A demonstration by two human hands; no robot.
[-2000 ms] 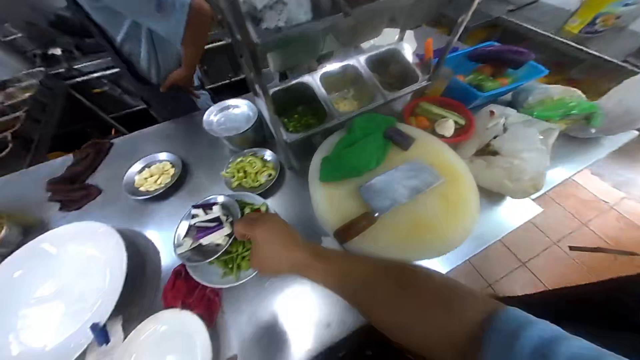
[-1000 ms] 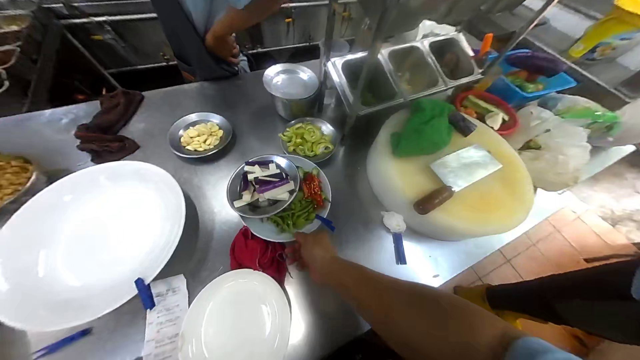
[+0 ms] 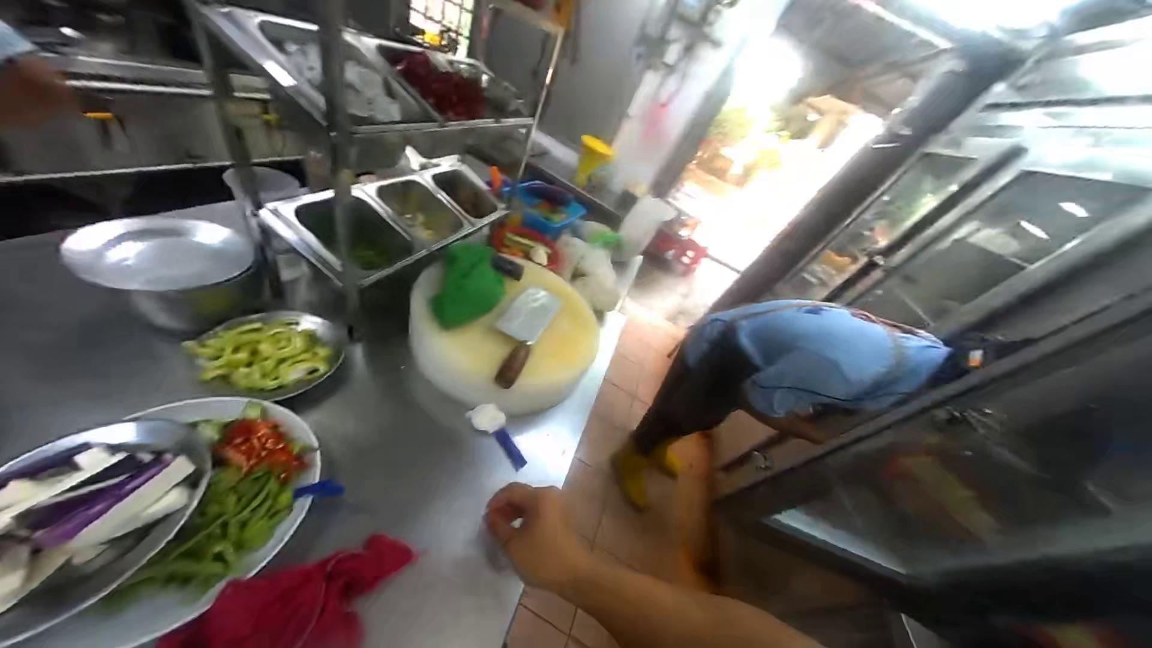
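My right hand is over the front edge of the steel counter, fingers curled, thumb and index finger meeting in a loop; no object shows in it. My left hand is not in view. Nearby lies a small white item with a blue handle or clip. A wooden-handled cleaver rests on a thick round cutting board, beside a green cloth. At the left, a metal bowl of cut eggplant overlaps a plate with greens and chopped red pieces. A red cloth lies by the plate.
Sliced green vegetables fill a metal dish near a lidded pot. Metal bins stand under a shelf rack behind the board. A person in blue bends beside a glass-doored cabinet on the tiled floor.
My right hand has moved away from the plate toward the counter's front edge. The view has swung right, showing the bending person and cabinet.
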